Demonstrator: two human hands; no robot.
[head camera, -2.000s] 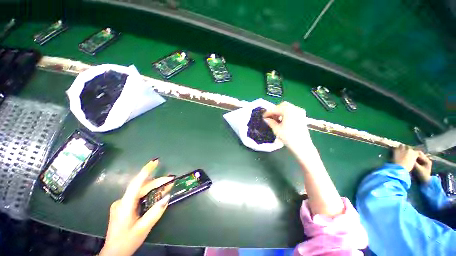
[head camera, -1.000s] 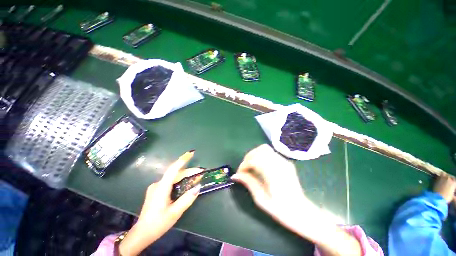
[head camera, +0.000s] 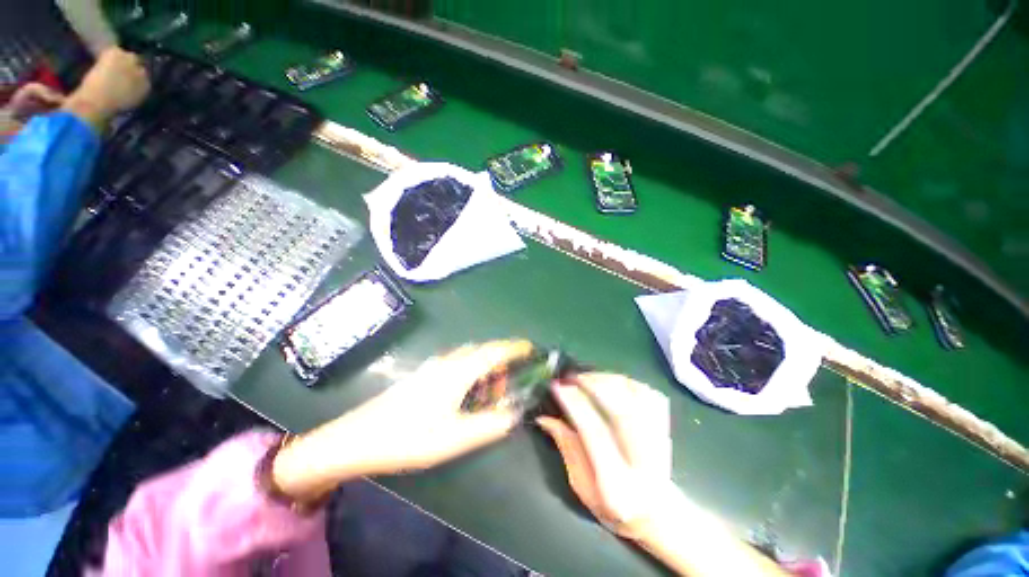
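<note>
My left hand (head camera: 423, 411) holds a phone unit (head camera: 521, 383) over the bench; the unit is blurred and partly covered by the fingers. My right hand (head camera: 609, 440) is at the unit's right end with thumb and fingers close together there. Whether it pinches a small part is hidden. The right parts bag (head camera: 797, 378), white with black pieces inside, lies beyond my right hand. The left parts bag (head camera: 480, 234) lies beyond my left hand, also holding black pieces.
A set-aside phone unit (head camera: 348, 325) lies beside the clear blister tray (head camera: 231, 276). Black parts trays (head camera: 169, 135) are at the left, near a neighbour in blue (head camera: 40, 214). Several phone units, one here (head camera: 613, 183), lie on the green belt behind the whitish strip (head camera: 598, 257). A blue sleeve shows bottom right.
My right hand has come from the right bag to the phone unit and stays at its end. The unit has turned in my hands. The view has shifted left, bringing in the neighbour at left.
</note>
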